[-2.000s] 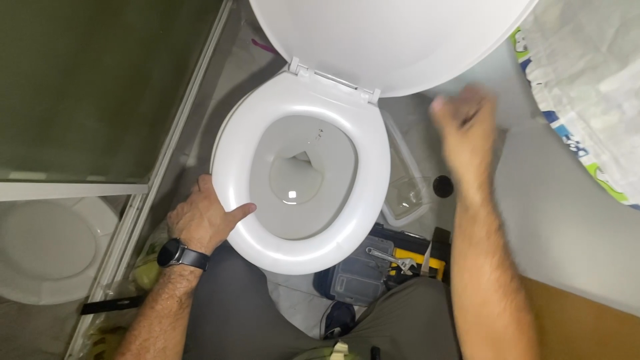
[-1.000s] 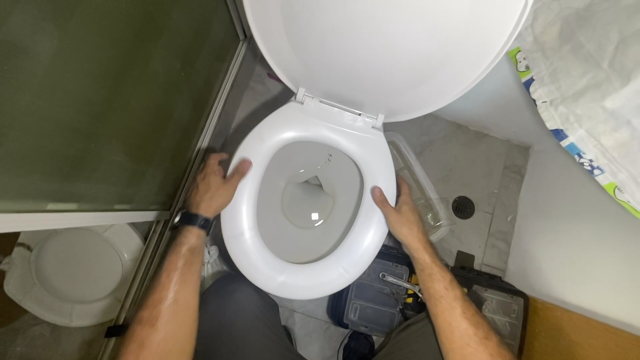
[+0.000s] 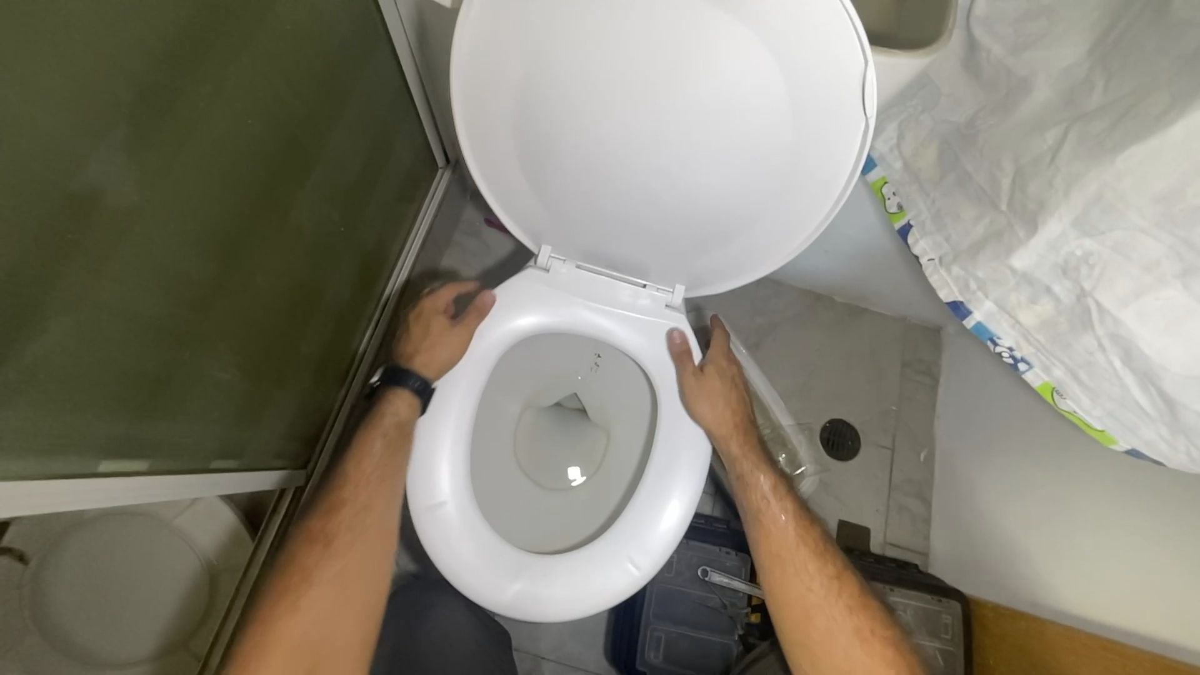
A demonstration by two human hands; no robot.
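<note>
A white toilet seat lies lowered over the toilet bowl, with its white lid raised behind it on the hinges. My left hand, below which a dark watch circles the wrist, rests at the seat's upper left edge with thumb and fingers apart. On the seat's right edge lies the thumb of my right hand, while its fingers reach down along the outer side. Whether either hand grips the seat or only touches it cannot be told.
Below right, a toolbox holds a wrench. A clear plastic container lies by my right forearm, near a floor drain. A green shower panel stands left; a patterned cloth hangs right. A round white object shows at lower left.
My right hand, first raised off to the right, has come to the seat's right edge. My left hand has moved up along the left edge toward the hinges.
</note>
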